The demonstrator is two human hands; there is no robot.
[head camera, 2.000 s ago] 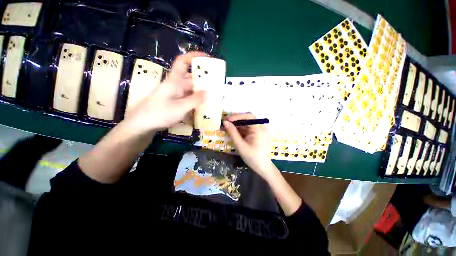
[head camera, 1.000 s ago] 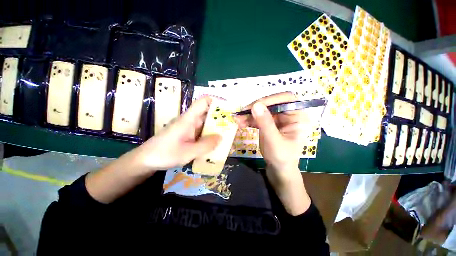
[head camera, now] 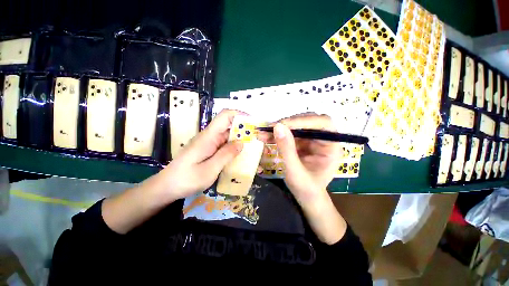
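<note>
My left hand [head camera: 195,162] holds a cream-gold phone back shell [head camera: 236,173] upright, its camera end up and its dark logo mark low. A yellow lens sticker [head camera: 243,132] with black dots lies at the camera end. My right hand [head camera: 308,156] grips black tweezers [head camera: 321,135], held nearly level. The tweezer tip is at the sticker's right edge; whether it touches is too small to tell. The partly emptied white sticker sheet [head camera: 290,105] lies on the bench behind my hands, with yellow patches along its near edge.
A glossy black blister tray [head camera: 162,61] with cream-gold shells lies left. Spare sticker sheets [head camera: 410,89] and a black-dot sheet [head camera: 360,42] lie right, beside another filled tray [head camera: 439,151]. A brown carton [head camera: 363,215] with a pale liner [head camera: 409,218] stands below the bench edge.
The shell came down and left from near the tray, and the tweezers moved from the sheet to its camera end. A yellow patch now shows there clearly. In the last second the hands moved little.
</note>
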